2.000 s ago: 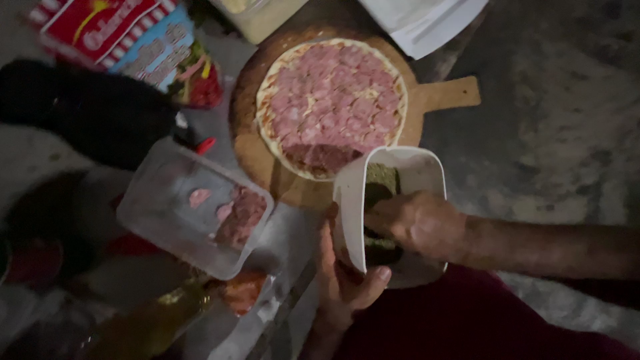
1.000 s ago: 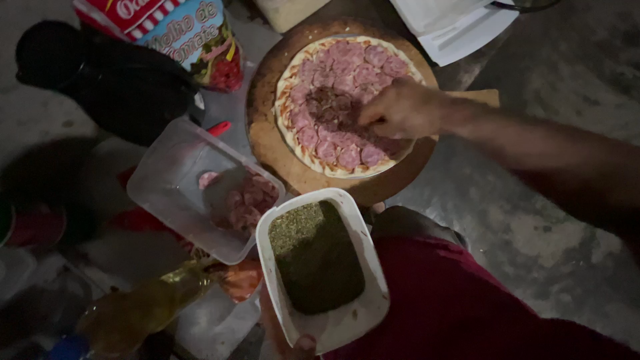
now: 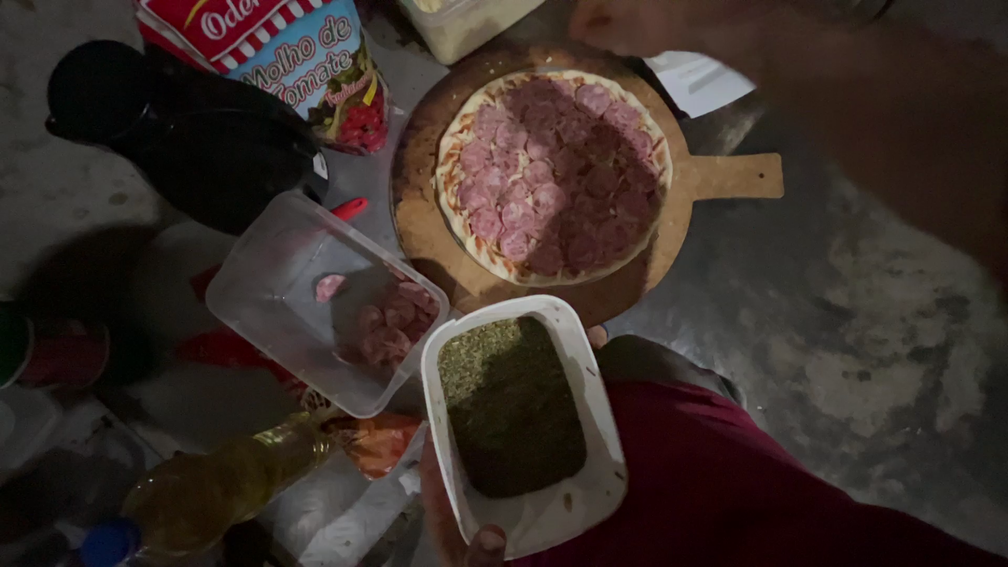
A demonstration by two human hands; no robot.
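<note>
My left hand [image 3: 482, 543] grips a white plastic tub [image 3: 606, 441] of dried green herbs [image 3: 512, 394] at its lower edge, just in front of the pizza board. An unbaked pizza [image 3: 551, 181] covered with sausage slices lies on a round wooden board [image 3: 417, 205] with a handle. High at the right, my right hand [image 3: 618, 27] hangs blurred above the board's far edge; its fingers look bunched, but whether they pinch anything is hidden. The forearm's shadow falls over part of the pizza. Left of the herb tub, a clear plastic container [image 3: 268, 260] holds more sausage slices [image 3: 394, 315].
A black jug [image 3: 205, 134] lies beside a tomato sauce pouch [image 3: 307, 71] at upper left. A bottle of yellow oil [image 3: 213, 488] with a blue cap is at lower left. Another food container [image 3: 465, 27] stands behind the board, and a white object [image 3: 701, 83] at its right.
My right hand was in the herb tub, then low over the pizza; now it is beyond the pizza's far edge. The tub has moved from beside the pizza toward my body.
</note>
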